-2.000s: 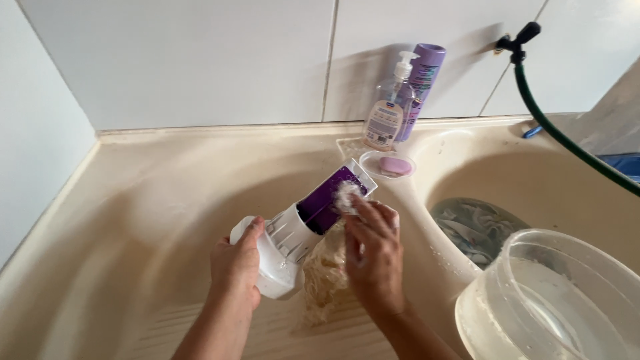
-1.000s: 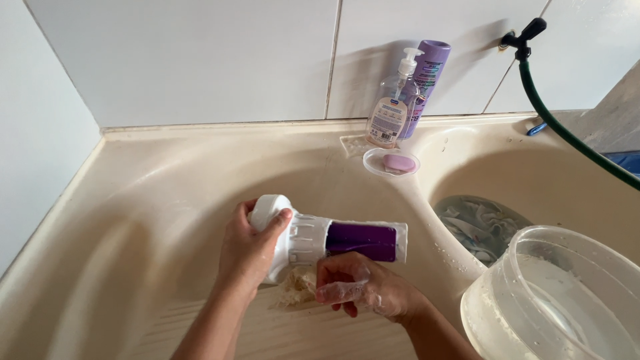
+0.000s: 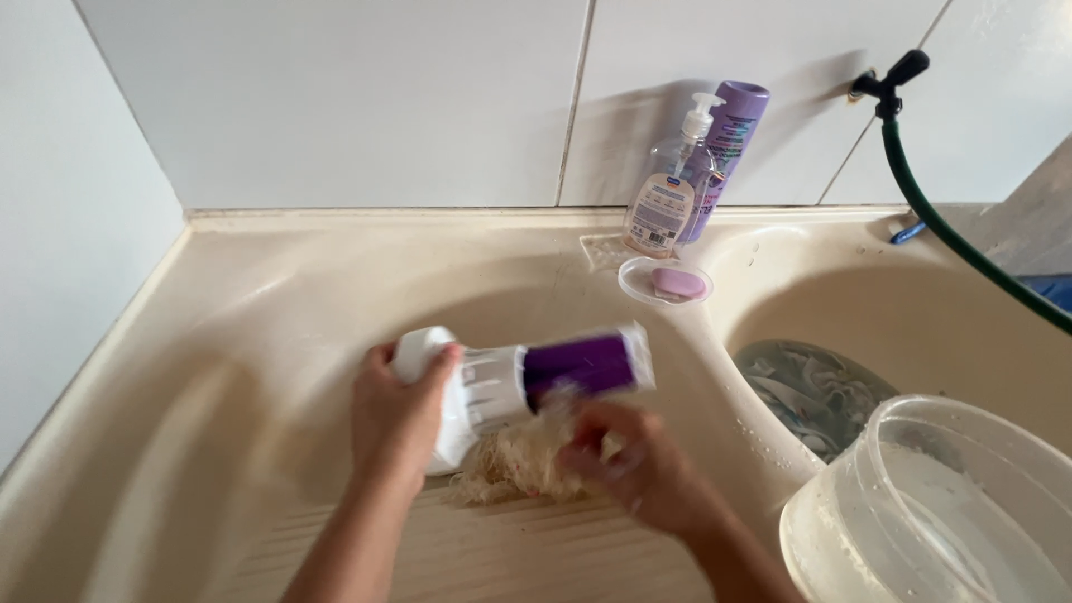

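My left hand (image 3: 402,410) grips the wide white end of a white and purple plastic part (image 3: 578,365), which looks like a lint filter. The part lies nearly level, its purple panel pointing right. My right hand (image 3: 632,461) is blurred, just below the purple panel, with its fingers curled; whether it holds some of the wet lint cannot be told. A clump of pale, stringy lint or fibre (image 3: 528,461) lies in the basin beneath the part, partly behind my right hand.
Behind stand a clear pump bottle (image 3: 662,201) and a purple bottle (image 3: 737,126), near pink soap (image 3: 678,283) in a clear dish (image 3: 635,289). At right are a basin with soaking cloth (image 3: 804,394), a translucent plastic tub (image 3: 825,519) and a green hose (image 3: 938,218) on a black tap (image 3: 892,84).
The white and purple part has turned from slanting up to the right to nearly level. My right hand has moved from the purple panel to below it.
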